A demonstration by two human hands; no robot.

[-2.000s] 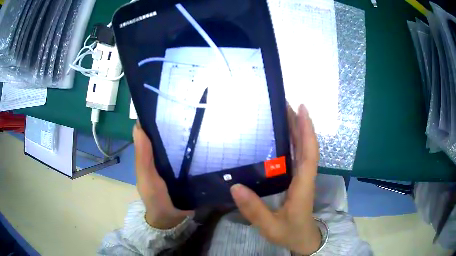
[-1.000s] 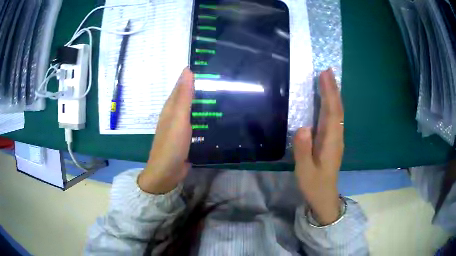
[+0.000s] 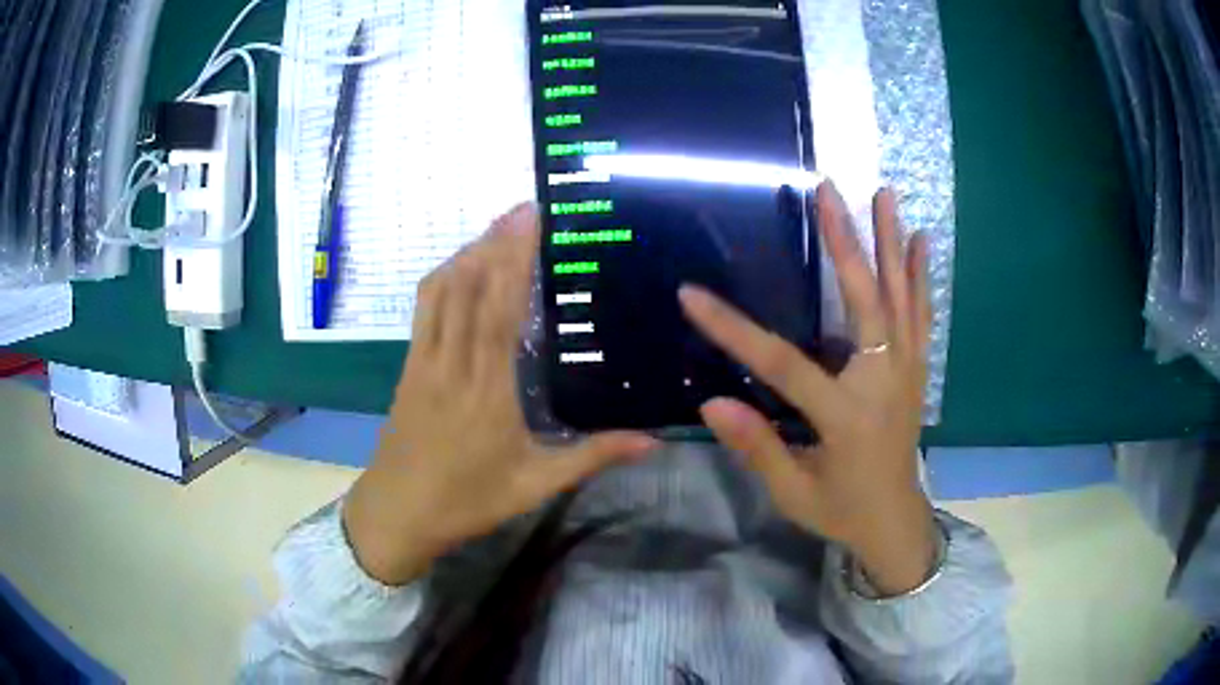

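Note:
A black tablet [image 3: 682, 254] lies upright to my view on bubble bags and paper at the desk's near edge. Its dark screen shows rows of green and a few white lines of text, with a bright light streak across it. My left hand [image 3: 462, 388] rests along the tablet's left side, thumb at its bottom edge, fingers spread. My right hand [image 3: 843, 388] is spread over the lower right, index finger over the screen, other fingers by the right edge. Whether the index fingertip touches the glass cannot be told.
A record sheet [image 3: 401, 161] with a pen [image 3: 329, 201] on it lies left. A white power strip [image 3: 201, 268] with a black adapter [image 3: 185, 126] and cables is further left. Bagged tablets stand at far left [image 3: 67, 147] and far right [image 3: 1177, 174]. A bubble bag [image 3: 910, 121] lies right.
The tablet was held up with a camera picture and red button, then lowered onto the desk showing a text list. Since then my right hand has moved over the screen, and more white lines show.

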